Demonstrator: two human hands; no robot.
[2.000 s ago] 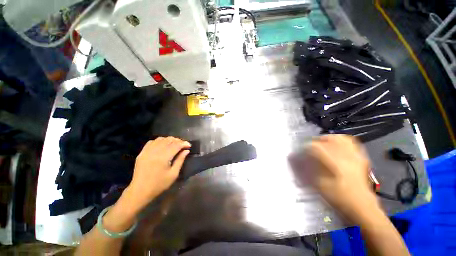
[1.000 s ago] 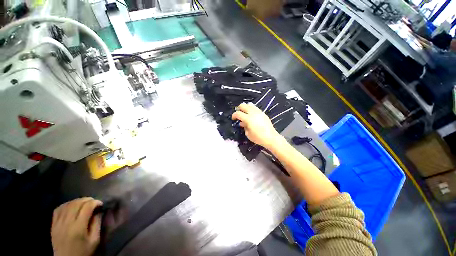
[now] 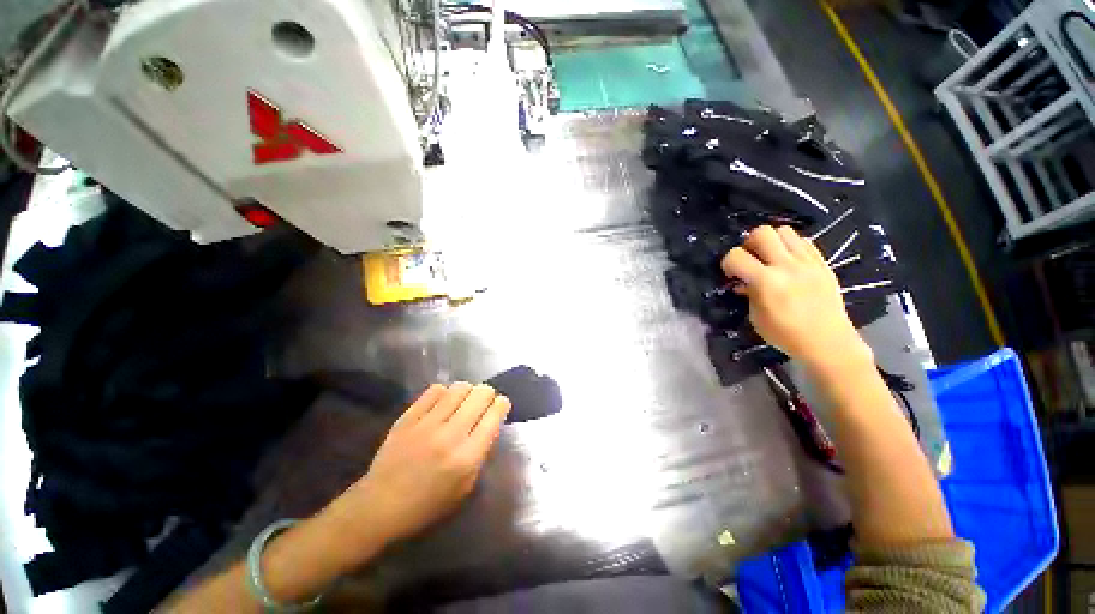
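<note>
A black fabric strip [image 3: 528, 393] lies on the shiny metal plate [image 3: 624, 408], its rounded end showing to the right of my left hand [image 3: 442, 450]. My left fingers rest on the strip and hide part of it. My right hand [image 3: 783, 288] is at the pile of black zippered pieces with silver-white lines [image 3: 769, 180]; its fingers are bent at the pile's near part, and whether they grip a piece is hidden. A large heap of black fabric pieces [image 3: 132, 372] lies on the left.
The white machine head [image 3: 216, 120] with a red logo stands at the upper left, with a yellow guide plate [image 3: 406, 276] under it. A red-and-black handled tool [image 3: 802, 414] lies beside my right forearm. A blue bin [image 3: 991, 480] is at the lower right.
The view has swung back to the left. My left hand has moved along the strip toward its rounded end. My right hand stays at the zippered pile.
</note>
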